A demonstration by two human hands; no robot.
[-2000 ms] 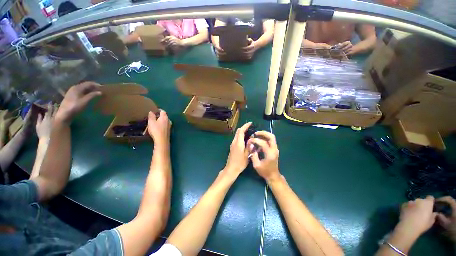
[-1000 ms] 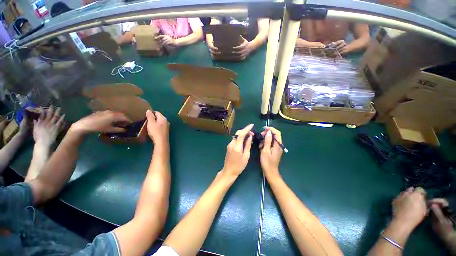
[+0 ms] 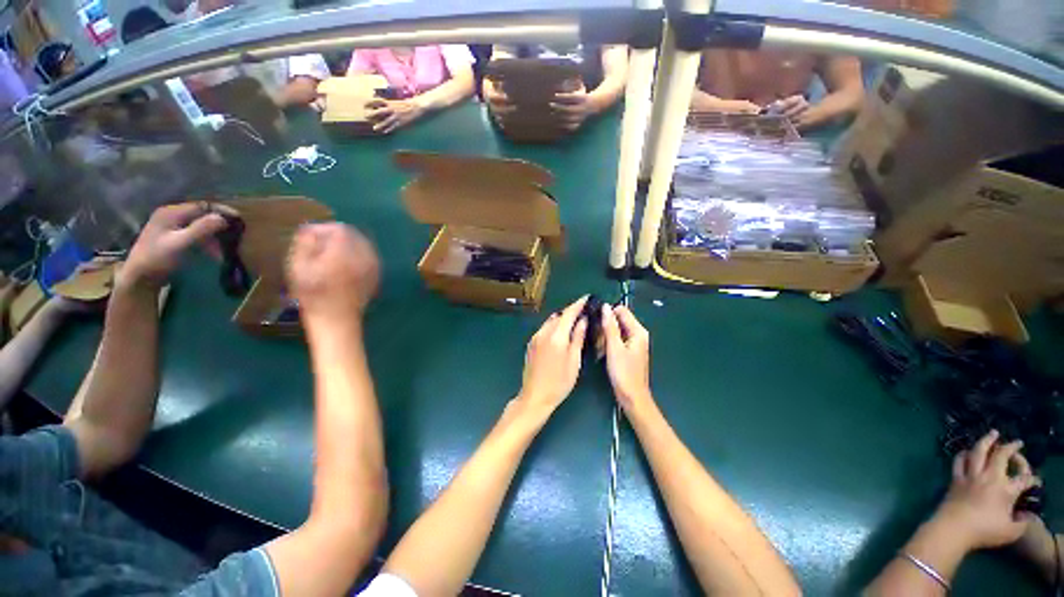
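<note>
My left hand (image 3: pixel 554 356) and my right hand (image 3: pixel 627 356) meet over the pale bench seam, both closed on a small dark bundle (image 3: pixel 593 322), which looks like a coiled black cable. The fingers hide most of it. An open small mailer box (image 3: pixel 484 271) stands just beyond and left of my hands, its lid raised, with dark items inside.
A carton of shiny clear bags (image 3: pixel 764 271) lies beyond the posts (image 3: pixel 643 163). A black cable pile (image 3: pixel 986 385) and an empty small box (image 3: pixel 963 313) are at right. Neighbours' arms reach in at left (image 3: pixel 344 397) and right (image 3: pixel 933 560). A large carton (image 3: pixel 1003 210) stands back right.
My hands have closed around the dark bundle; the loose end that stuck out by my right hand no longer shows. The left neighbour has lifted a dark cable from a box.
</note>
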